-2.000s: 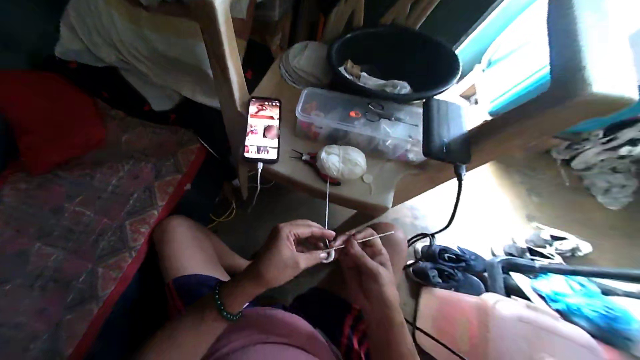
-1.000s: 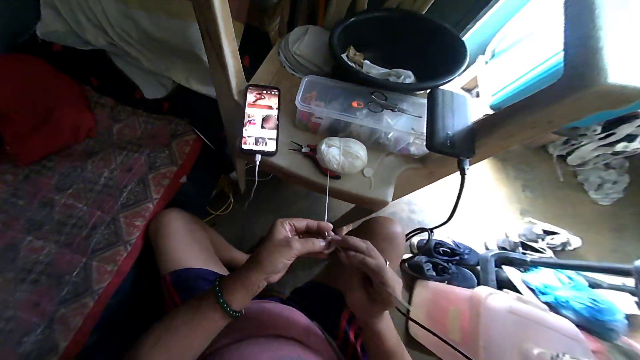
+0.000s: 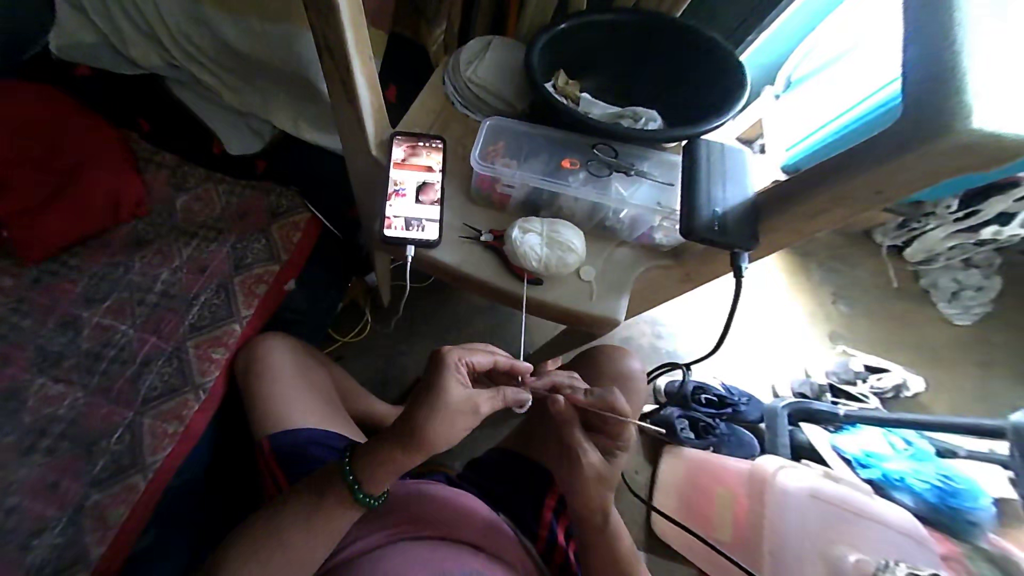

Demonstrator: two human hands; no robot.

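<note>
Between thumb and fingers, my left hand (image 3: pixel 472 392) pinches a small white crocheted piece (image 3: pixel 522 402). My right hand (image 3: pixel 588 424) meets it from the right, closed on a thin crochet hook (image 3: pixel 620 417) whose shaft sticks out to the right; the hook's tip is hidden by the fingers. A taut strand of yarn (image 3: pixel 524 320) runs from my hands up to a white ball of yarn (image 3: pixel 546 245) on the wooden chair seat. Pliers with red handles (image 3: pixel 498 246) lie partly under the ball. A small white disc with a tail (image 3: pixel 588 274) lies to its right.
A lit phone (image 3: pixel 414 188) on a cable, a clear plastic box (image 3: pixel 512 200) with scissors (image 3: pixel 620 164) on its lid, a black basin (image 3: pixel 540 80) and a black power bank (image 3: pixel 718 192) are on the chair. Dark shoes (image 3: pixel 708 416) and a pinkish plastic container (image 3: pixel 720 500) stand at right.
The hook shaft, plain two seconds ago and hard to see one second ago, now shows again, pointing lower right. My right hand has shifted and turned slightly; both hands stay close together.
</note>
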